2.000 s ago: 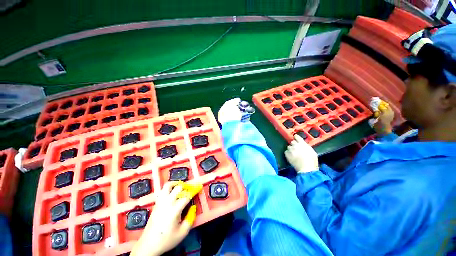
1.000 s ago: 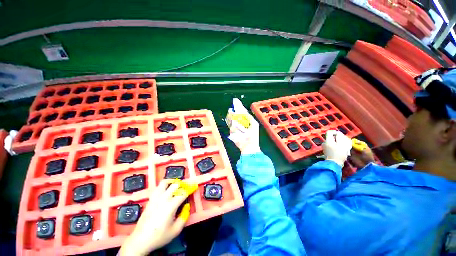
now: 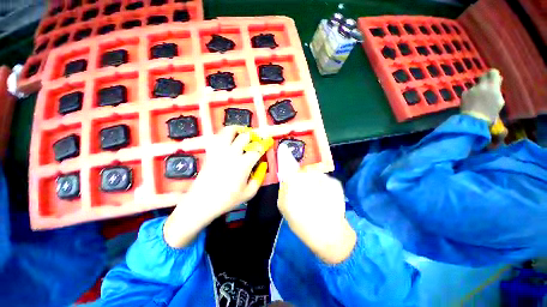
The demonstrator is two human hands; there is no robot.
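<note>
An orange-red foam tray holds rows of black watch housings in square pockets. My left hand, with yellow finger cots, is over a front-row pocket near the right; its fingers and thumb are curled, and what lies between them is hidden. My right hand pinches a white wipe against the housing in the front right corner pocket. The wipe covers part of that housing. Several front-row housings show round marks.
A pale bottle with a shiny top stands right of the tray. A second filled tray lies beyond it, with a gloved hand of a neighbour in blue at its corner. Another filled tray lies behind mine. Red foam stacks are at the right.
My right hand has come back from the bench beyond the tray to the front right pocket. The view has tipped down. My left hand stays at the same pocket. The neighbour's hand has shifted.
</note>
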